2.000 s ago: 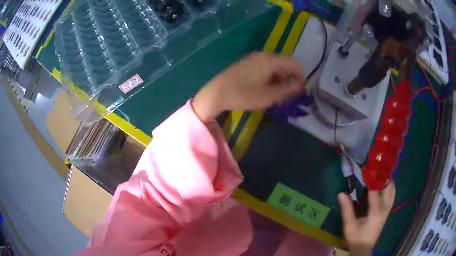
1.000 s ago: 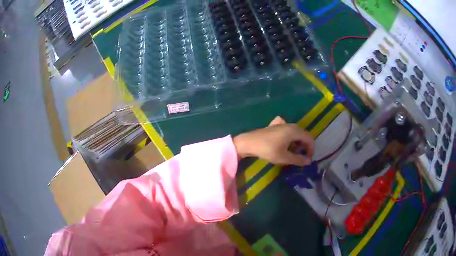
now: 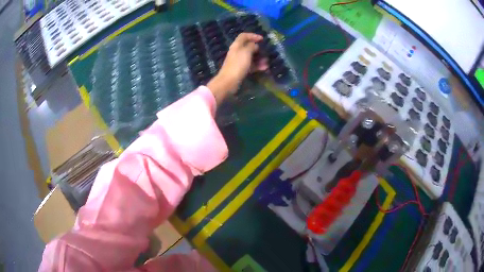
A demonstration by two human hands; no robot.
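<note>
My left hand [image 3: 239, 62], in a pink sleeve, is over the filled dark rows of the clear blister tray [image 3: 140, 74]. Its fingers are bent, and blur hides whether they hold a part. The tray's left rows look unfilled; black parts [image 3: 196, 56] fill the right rows. The clamp fixture [image 3: 366, 138] stands on its grey plate at right, its red handle [image 3: 334, 204] slanting down toward me. A dark blue piece [image 3: 276, 188] sits at the fixture's left side. My right hand is not in view.
White foam boards with dark parts lie behind the fixture [image 3: 390, 90], at lower right [image 3: 446, 241] and at upper left [image 3: 79, 26]. Red wires [image 3: 400, 204] run right of the fixture. An open cardboard box [image 3: 63, 218] with stacked sheets is at lower left; a monitor [image 3: 446, 32] is at upper right.
My left hand has moved from beside the fixture up and left to the tray. My right hand, at the red handle two seconds ago, has left view. The camera view has shifted.
</note>
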